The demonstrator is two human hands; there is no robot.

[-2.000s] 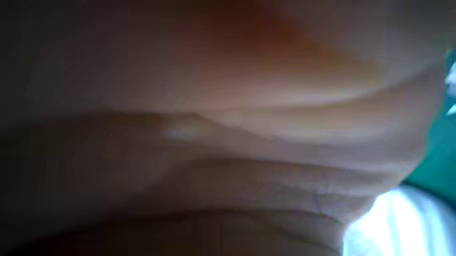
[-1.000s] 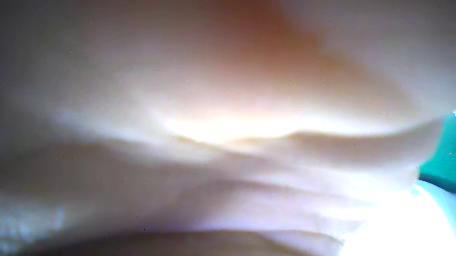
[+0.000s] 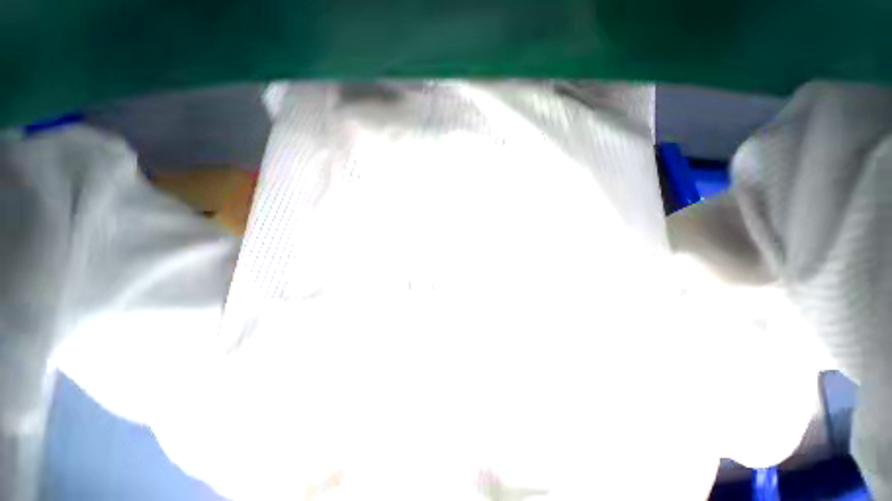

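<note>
Neither of my hands shows; the picture is cut off or washed out where they could be. The front of a white smock (image 3: 450, 254) fills the middle and is strongly overexposed. A white left sleeve (image 3: 127, 254) hangs at the left and a white right sleeve (image 3: 831, 205) at the right. The green bench (image 3: 440, 39) runs across the top edge, blurred. No tool or part can be made out.
Blue objects, possibly bins, show below the bench at the right (image 3: 699, 178) and at the lower right (image 3: 802, 481). A brown-orange thing, possibly a carton (image 3: 215, 191), shows between the left sleeve and the smock. Pale blue-grey floor shows at the lower left (image 3: 108, 440).
The blurred skin-toned surface that covered most of the view is gone. The view now shows the smock, both sleeves and the bench edge along the top.
</note>
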